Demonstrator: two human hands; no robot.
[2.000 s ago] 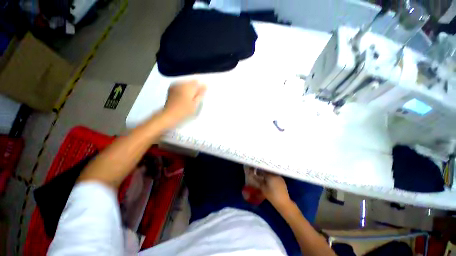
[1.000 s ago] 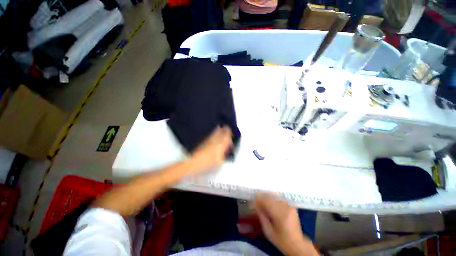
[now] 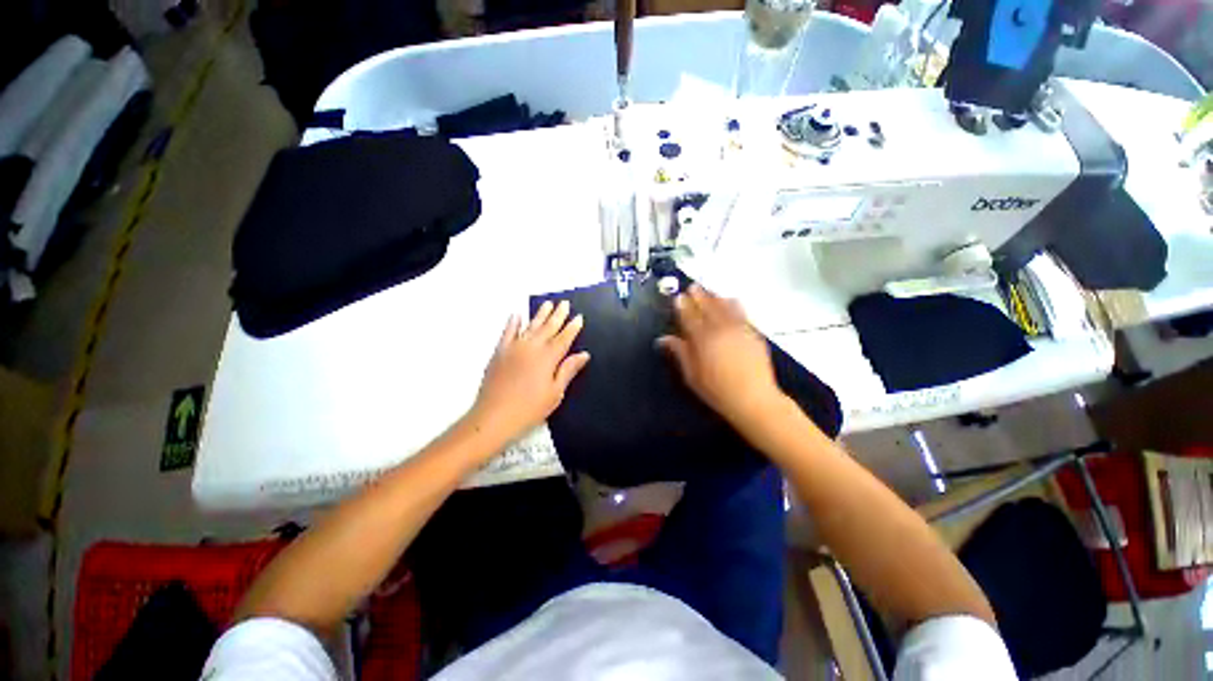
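A large dark cut panel (image 3: 639, 412) lies flat on the white table in front of me, its top edge at the presser foot (image 3: 623, 283) and its lower end at the table's front edge. My left hand (image 3: 535, 359) rests flat on the panel's left edge, fingers apart. My right hand (image 3: 716, 343) lies on its upper right part, fingertips close to the foot. Neither hand is clearly gripping the cloth. The white sewing machine (image 3: 865, 200) stands behind the panel.
A thick dark panel stack (image 3: 353, 220) lies at the table's left. Small dark cut pieces (image 3: 931, 341) lie under the machine arm at right. A pale blue trough (image 3: 399, 83) with offcuts runs behind. A red basket (image 3: 173, 572) stands lower left, a metal-framed rack (image 3: 1093, 512) lower right.
A panel now lies under both hands at the needle. My left hand has moved right from the stack; my right hand has come up from the table's front edge. The view has turned right.
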